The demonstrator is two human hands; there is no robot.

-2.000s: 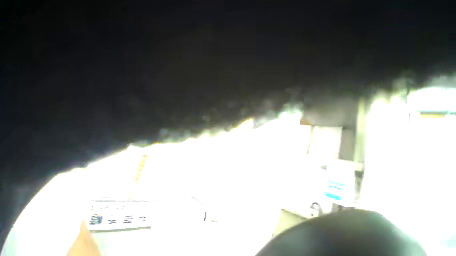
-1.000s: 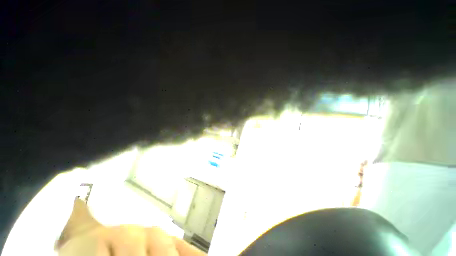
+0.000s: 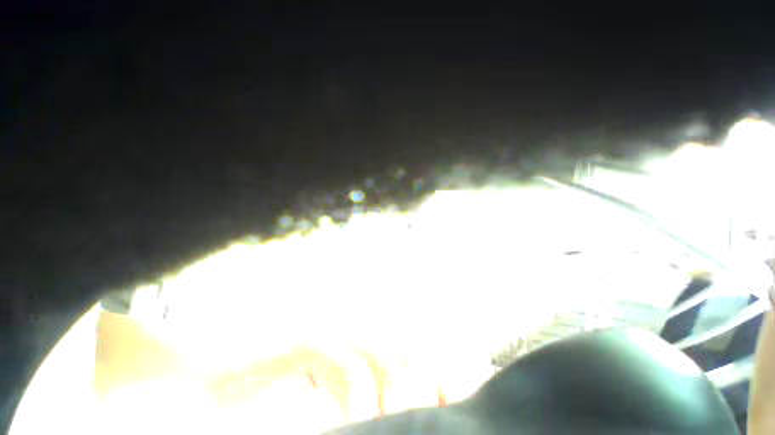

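Note:
A dark fuzzy mass (image 3: 340, 93) covers the whole top of the view. What looks like my left hand (image 3: 280, 382) is at the lower left, very close, blurred and washed out. Its fingers reach the dark rounded shape (image 3: 612, 382) at the bottom edge. Whether they touch or hold it cannot be told. A skin-coloured strip (image 3: 764, 374) at the right edge may be part of my right hand, cut off by the edge. No work item shows clearly in either hand.
The room behind is mostly lost in glare. A thin pale rail (image 3: 637, 212) slants down to the right. Dark and pale striped shapes (image 3: 718, 319) lie at the right. A greyish ridged or slatted patch (image 3: 557, 331) shows above the dark rounded shape.
The hand at the lower left shows larger and further right, more washed out. A skin-coloured strip has appeared at the right edge. The background has changed as the view turned.

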